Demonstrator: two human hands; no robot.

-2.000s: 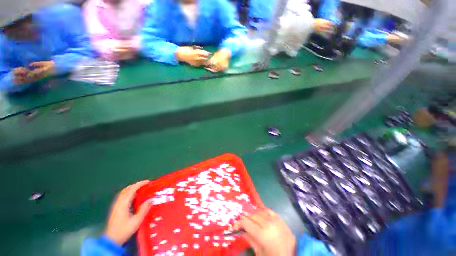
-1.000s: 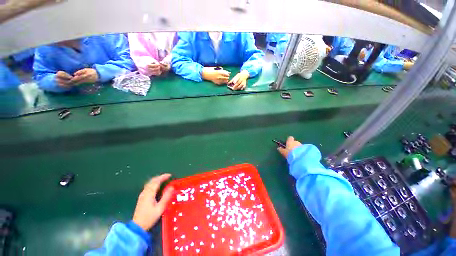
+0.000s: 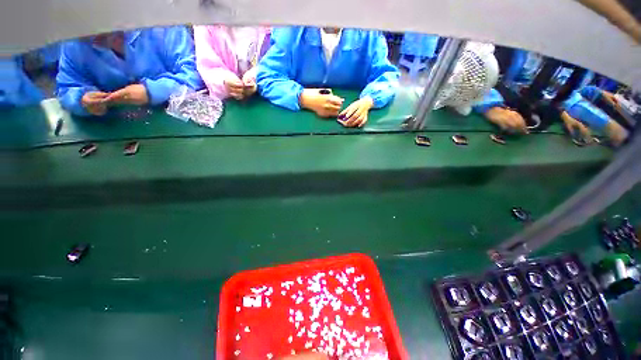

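The red tray [image 3: 235,281] lies in front of me, its near side cut off by the bottom edge. Many small white parts [image 3: 327,309] are scattered in it. A sliver of skin shows over the tray at the bottom edge; I cannot tell which hand it is or whether it holds anything. The rest of my hands is out of the picture. A dark housing [image 3: 77,253] lies alone on the green surface at the left. Another dark housing [image 3: 520,214] lies at the right, beside the grey post.
A black blister tray [image 3: 485,311] with housings in its pockets lies at the right. A grey post [image 3: 583,200] slants above it. A green spool [image 3: 613,271] is at the right edge. People in blue and pink smocks work opposite, by a clear bag [image 3: 197,107] and a white fan [image 3: 469,77].
My right hand and blue sleeve, which reached out over the green surface, have drawn back from there. My left hand has left the tray's left rim. The view has shifted.
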